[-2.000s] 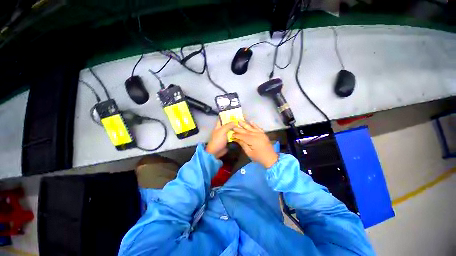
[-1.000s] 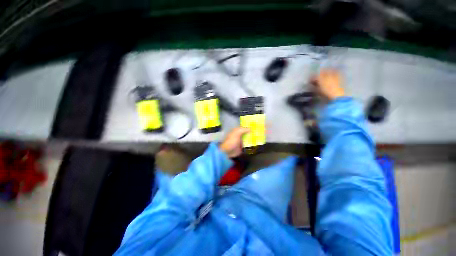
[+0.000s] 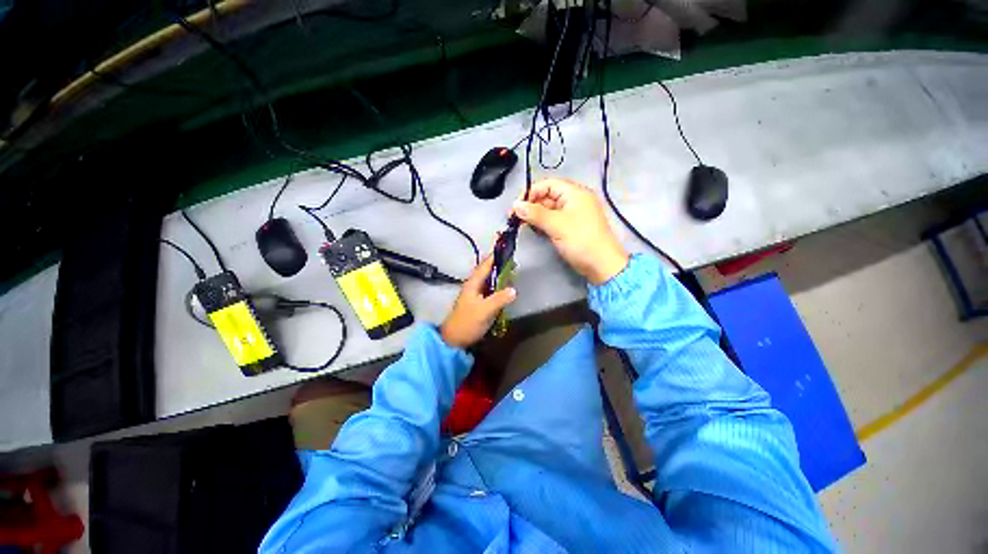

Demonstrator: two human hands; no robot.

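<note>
My left hand grips a smartphone near the bench's front edge. The phone is turned nearly edge-on, with a strip of yellow card showing at its lower part. My right hand is at the phone's upper end, its fingertips pinching a thin black cable that comes down from the back. The fingers hide the cable's end, so I cannot tell if it is plugged in. Two more phones with yellow cards, a middle one and a left one, lie on the bench with cables at their top ends.
Black mice lie at the left, centre and right of the pale bench. A black handle-shaped device lies beside the middle phone. Loose cables cross the bench. A blue flat top stands below right; black trays are at left.
My right hand reached out right over the bench, then came back to the phone's upper end with a cable. The phone has tilted from flat to edge-on. The scanner at right no longer shows.
</note>
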